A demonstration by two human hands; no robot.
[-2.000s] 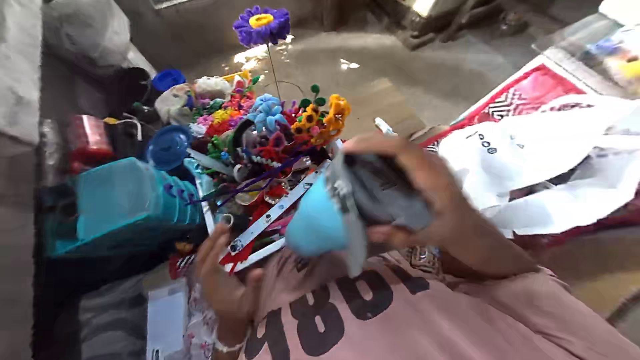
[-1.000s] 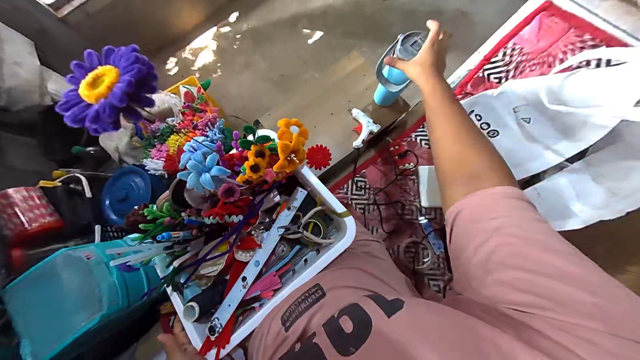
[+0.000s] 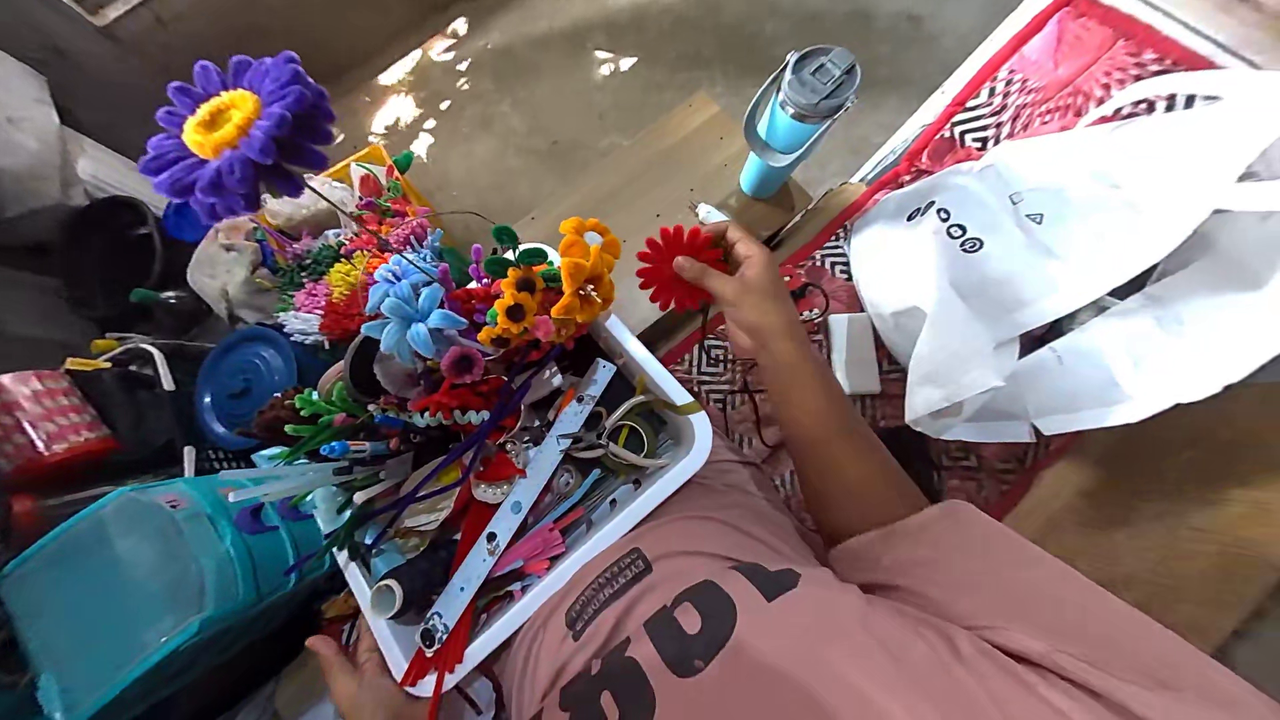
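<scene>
My right hand (image 3: 745,280) has thumb and fingers closed on a red pipe-cleaner flower (image 3: 680,268), right of the white plastic tray (image 3: 690,440). My left hand (image 3: 365,680) is at the tray's lower left corner, fingers partly hidden beside it; whether it grips the tray cannot be told. Inside the tray lie a light blue ruler-like strip (image 3: 520,505), a dark thread spool (image 3: 415,580), scissors (image 3: 630,430) and several pipe cleaners. Orange flowers (image 3: 588,265) and light blue flowers (image 3: 415,322) stand at its far end. A large purple flower (image 3: 240,135) rises at upper left.
A light blue tumbler (image 3: 790,125) stands on the floor beyond my right hand. A hot glue gun's pale tip (image 3: 710,213) shows beside that hand. White bags (image 3: 1060,250) lie on the red patterned mat (image 3: 960,480) at right. A teal container (image 3: 130,580) is at lower left.
The tumbler was in my right hand; it now stands let go on the floor. That hand has come back toward the tray and taken hold of the red flower, which one second ago was beside the orange flowers.
</scene>
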